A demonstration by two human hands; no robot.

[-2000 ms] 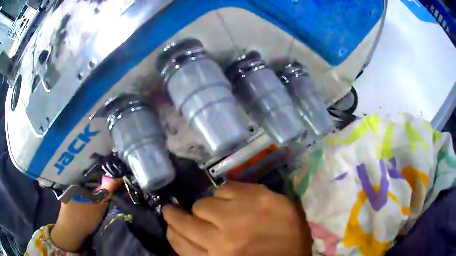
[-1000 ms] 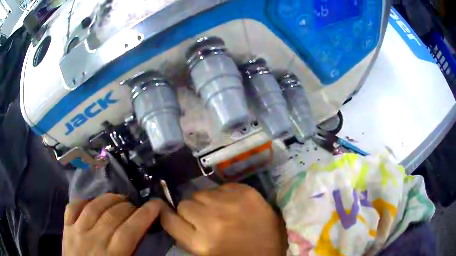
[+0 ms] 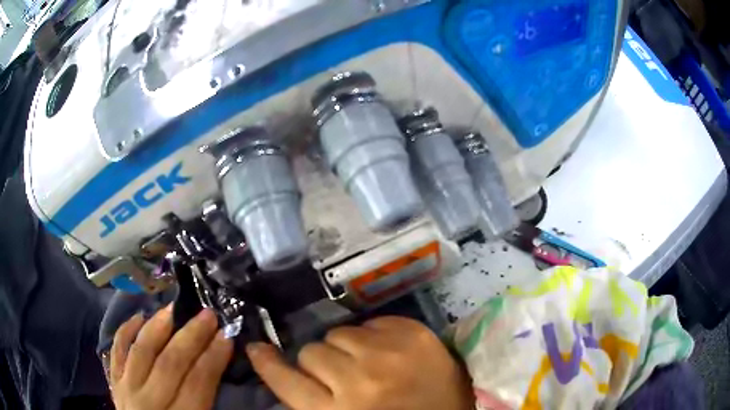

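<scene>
A white overlock machine [image 3: 320,184] with a blue stripe and "JACK" fills the view. Its presser foot and needle area [image 3: 228,308] is at the lower left. Dark fabric [image 3: 188,296] lies at the foot. My left hand [image 3: 168,356] presses on this fabric just left of the foot, fingers together and pointing up. My right hand [image 3: 368,364] rests right of the foot, with its index fingertip on dark fabric close to it. Both hands are cut off by the lower edge. The fabric under the palms is hidden.
Four grey tension knobs [image 3: 364,160] stand on the head above an orange warning label [image 3: 396,272]. Thread snips [image 3: 560,252] lie right of the machine on the white table [image 3: 640,176]. A blue crate [image 3: 700,96] is at the far right. Dark garments [image 3: 48,312] are at the left.
My left hand has come from behind the head to the front of the foot, then shifted slightly. A dark fabric edge now stands up at the foot. My right hand has moved slightly.
</scene>
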